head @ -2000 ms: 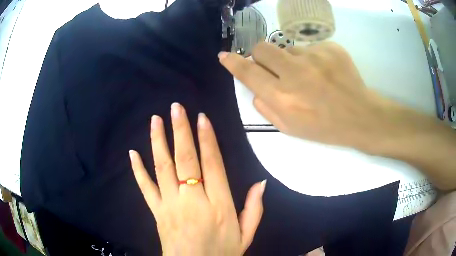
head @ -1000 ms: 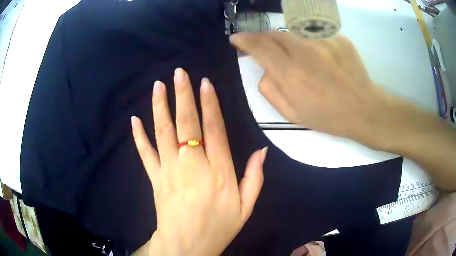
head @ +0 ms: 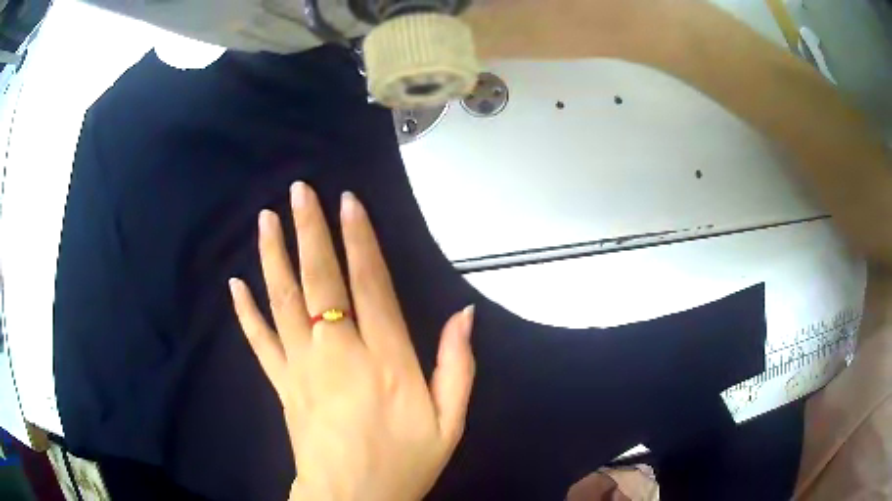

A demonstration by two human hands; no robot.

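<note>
A large dark navy garment panel (head: 176,254) lies over the white machine bed, its curved cut-out edge running from the needle area down to a square-ended strap at the right. My left hand (head: 357,362), with a red and gold ring, lies flat on the cloth with its fingers spread. My right forearm reaches up across the top right, blurred; the right hand (head: 518,24) is mostly hidden behind the cream ribbed knob (head: 419,59) and the machine head, so its fingers cannot be made out. The needle area is largely hidden behind the knob.
The grey machine head (head: 225,22) hangs across the top. A round bed screw cap (head: 485,94) and part of the metal throat plate (head: 419,123) show beside the cloth. A printed ruler scale (head: 807,352) runs along the table's front right edge. Pinkish cloth is at the lower right.
My right hand has moved from beside the needle area up behind the knob. The view has shifted, showing more of the machine head. My left hand stays flat on the cloth.
</note>
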